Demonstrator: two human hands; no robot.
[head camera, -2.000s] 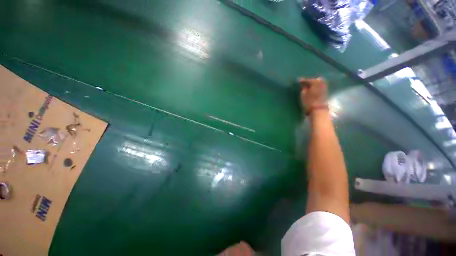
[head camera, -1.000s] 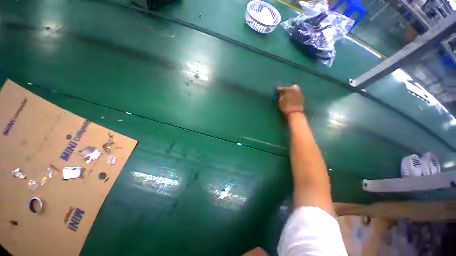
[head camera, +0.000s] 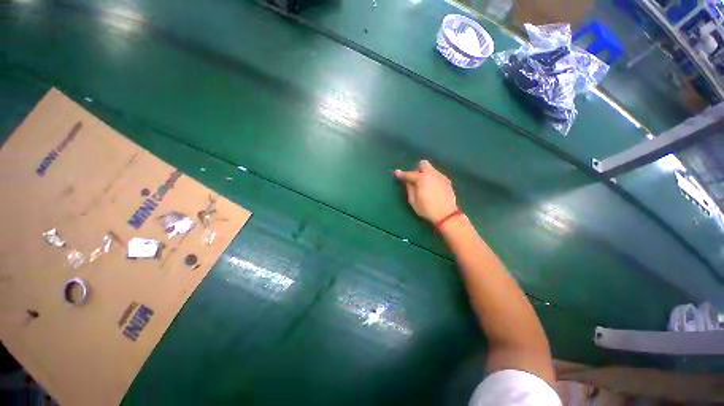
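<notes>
My right hand (head camera: 429, 195), bare with a red band at the wrist, is over the middle of the green belt (head camera: 317, 170). One finger points left and the others look curled. A tiny speck shows at the fingertip; whether the hand holds it cannot be told. My left hand is out of the picture. A white slotted fan housing (head camera: 464, 41) sits on the far green strip, with a light part inside. Beside it lies a clear bag of dark parts (head camera: 548, 73).
A cardboard sheet (head camera: 87, 178) at left bears a tape roll (head camera: 76, 293), a white block (head camera: 144, 248) and small plastic scraps. Grey metal bars (head camera: 659, 342) reach in at right, near white housings (head camera: 689, 317). A blue stool-like object (head camera: 601, 41) stands beyond the far edge.
My right hand has moved left and nearer over the belt. The view has shifted, so the cardboard shows further right. The bit of skin at the bottom edge is out of view.
</notes>
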